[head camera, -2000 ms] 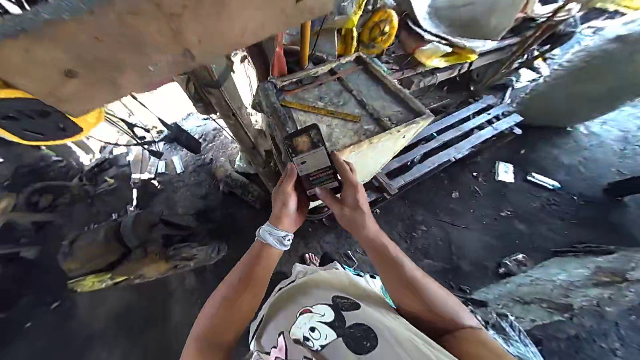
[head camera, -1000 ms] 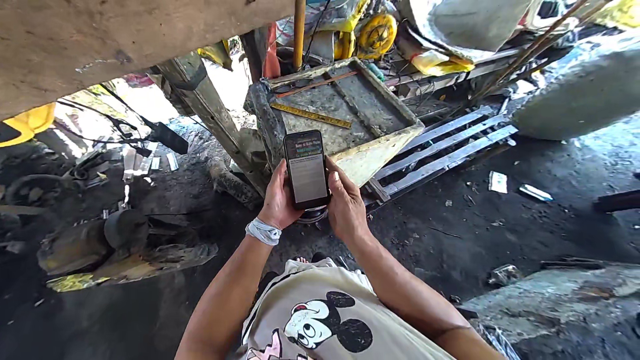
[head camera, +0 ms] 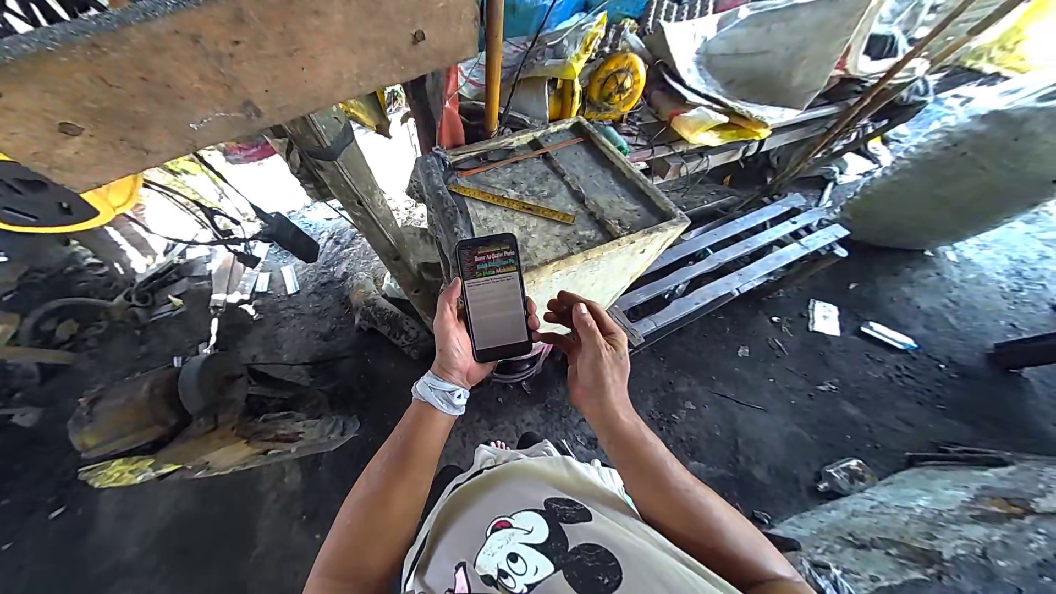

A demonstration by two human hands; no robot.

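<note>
My left hand [head camera: 464,346] holds a black smartphone [head camera: 496,301] upright, its fingertips wrapped around the right edge. The lit screen bears writing. A pale cloth band circles my left wrist. My right hand [head camera: 592,351] is just right of the phone, apart from it, with its fingers bent and nothing seen in them. Beyond the phone stands a worn box with a framed top [head camera: 606,264]; a yellow folding rule section or ruler [head camera: 511,203] and a thin orange strip [head camera: 521,157] lie on it.
A slatted wooden rack [head camera: 742,276] lies right of the box. A wooden beam [head camera: 247,78] crosses the upper left, above a slanted post [head camera: 363,206]. A rusty motor-like machine [head camera: 165,404] sits on the dark ground at left. A large rounded grey form [head camera: 949,173] stands at right.
My right hand has come off the phone, which it touched in both earlier frames, and is now to its right. The screen shows different content than two seconds ago.
</note>
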